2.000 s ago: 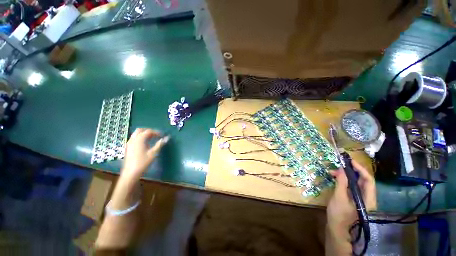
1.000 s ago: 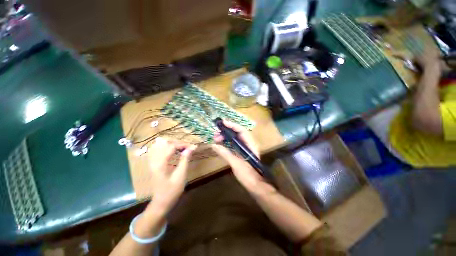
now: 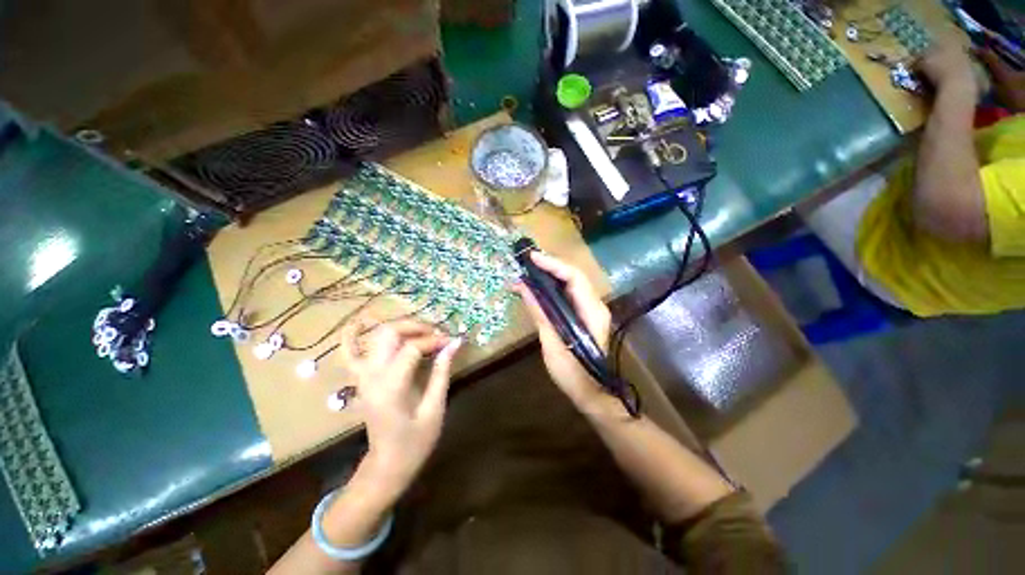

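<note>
The green circuit-board panel (image 3: 416,247) lies slanted on the cardboard mat (image 3: 270,416). Several dark leads run from its left and lower edge to white rounds (image 3: 268,348) on the mat. My right hand (image 3: 573,337) is shut on the black soldering iron (image 3: 553,303), its tip pointing up and left over the panel's right end. My left hand (image 3: 399,376) is at the panel's lower edge, thumb and forefinger close together near the board; whether a lead is between them cannot be told. A clear jar (image 3: 508,166) of silvery material stands behind the panel.
A brown box with dark spiral vents (image 3: 326,135) stands behind the mat. A black station (image 3: 641,146) with a green cap, wire reel (image 3: 599,28) and cables is at right. Bundled rounds (image 3: 124,334) and another panel (image 3: 34,449) lie left. A person in yellow (image 3: 955,225) sits at right.
The view has turned right. My left hand has moved from the green bench to the panel's lower edge. The iron has stayed in my right hand, by the panel's right end.
</note>
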